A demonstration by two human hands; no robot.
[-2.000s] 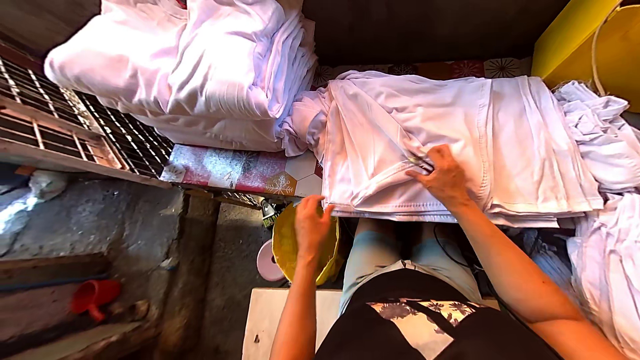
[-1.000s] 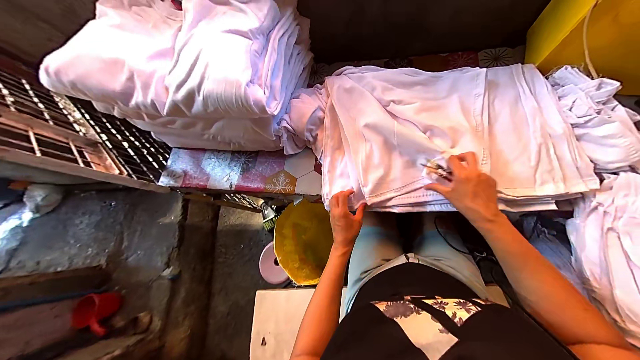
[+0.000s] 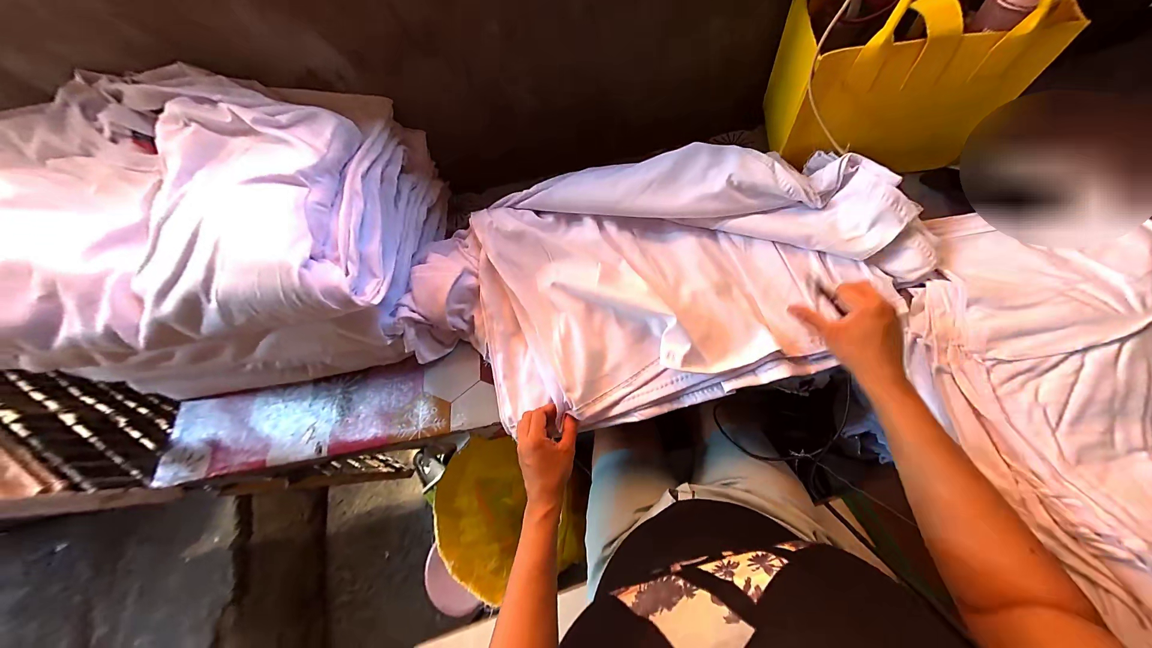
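Observation:
A layered stack of white cloth pieces lies across the bench in front of me. My left hand pinches the near left corner of the cloth at the bench's front edge. Over the right part of the stack is my right hand, slightly blurred, with a small dark tool between thumb and fingers; its kind cannot be told. A folded-back piece of white cloth lies bunched along the far side of the stack.
A tall pile of folded white cloth stands left on the patterned bench top. More white cloth spreads at right. A yellow bag stands behind. Below are a yellow container, a pink basin and dark cables.
The top cloth's far and right part, lying flat before, is now folded back and bunched. My right hand has moved toward the stack's right end. The view has shifted right.

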